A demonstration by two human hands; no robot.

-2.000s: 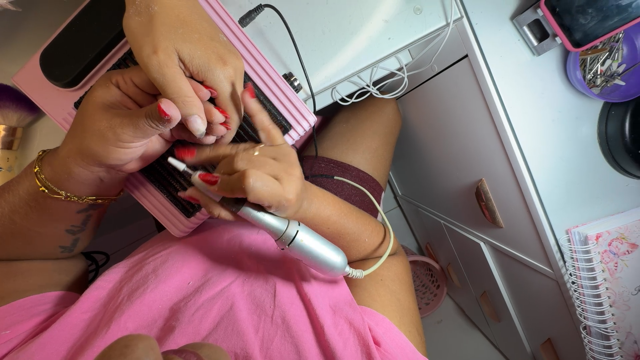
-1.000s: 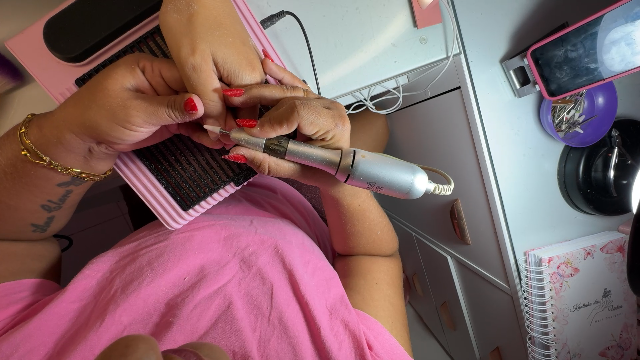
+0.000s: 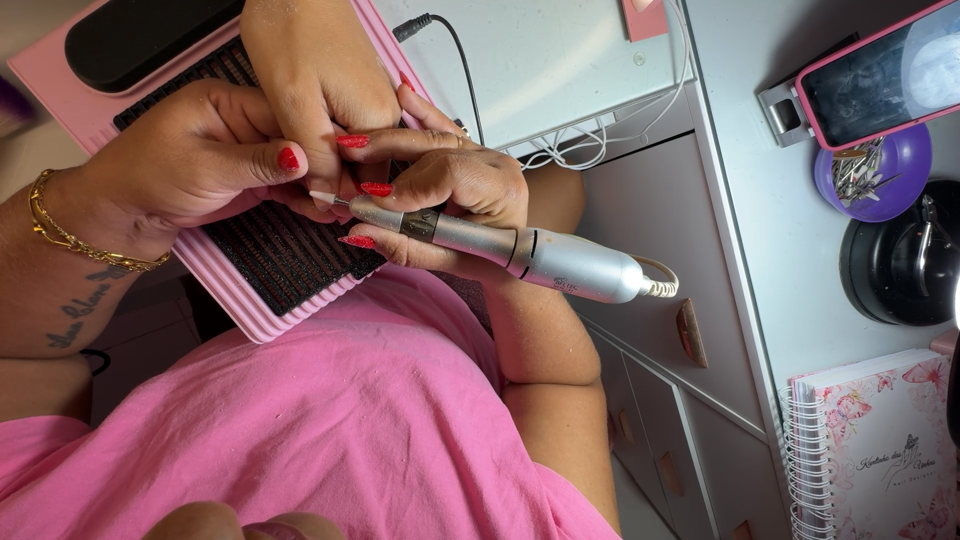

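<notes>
My left hand (image 3: 202, 157), red-nailed and wearing a gold bracelet, grips a finger of another person's hand (image 3: 315, 67), which reaches in from the top. A silver electric nail drill (image 3: 577, 266) lies in my right hand (image 3: 465, 180), tilted with its pale bit at the fingertip of the held finger. Whether the bit touches the nail cannot be told. Both hands are above a pink nail dust collector (image 3: 217, 289) with a black grille. Fingers partly hide the other person's remaining fingertips.
White cables (image 3: 562, 146) hang by the table edge. On the right surface are a phone (image 3: 877, 75) in a holder, a purple bowl (image 3: 911, 169) of metal bits, a round black dish (image 3: 877, 262) and a spiral notebook (image 3: 885, 442). Drawers (image 3: 645, 225) stand below.
My right hand has brought the drill from below the held hand up to a fingertip. My left hand keeps hold of the other person's finger. The view has shifted somewhat.
</notes>
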